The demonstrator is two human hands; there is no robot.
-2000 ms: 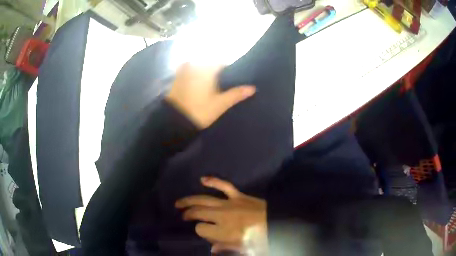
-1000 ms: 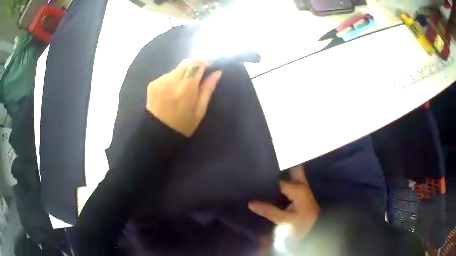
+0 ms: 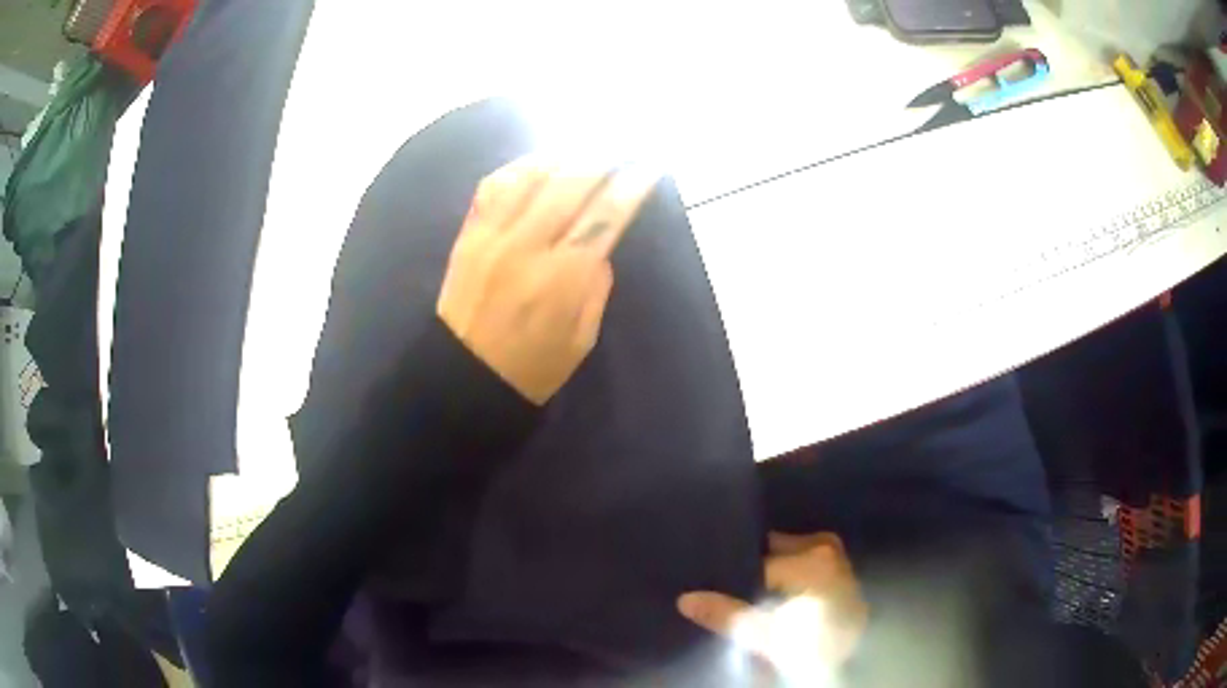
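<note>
A dark navy fabric panel point(image 3: 633, 444) lies over the white table and hangs past its front edge towards my lap. My left hand point(image 3: 538, 262) lies on its upper part, fingers close together and pointing up to the panel's top edge. Glare hides the fingertips, so I cannot tell if they pinch the cloth. My right hand point(image 3: 794, 605) is low at the panel's right edge, thumb on top and fingers beyond the edge, holding it. Glare covers its wrist.
A long navy strip point(image 3: 195, 269) lies along the table's left side. Thread snips point(image 3: 982, 86), a phone point(image 3: 942, 16) and a yellow tool point(image 3: 1153, 110) lie at the upper right. A red object point(image 3: 141, 38) is upper left. A red lattice basket point(image 3: 1157, 522) stands below the table.
My left hand has moved slightly right and its fingers have straightened over the panel's top edge. My right hand, earlier spread on the cloth, has moved right and now holds the panel's edge.
</note>
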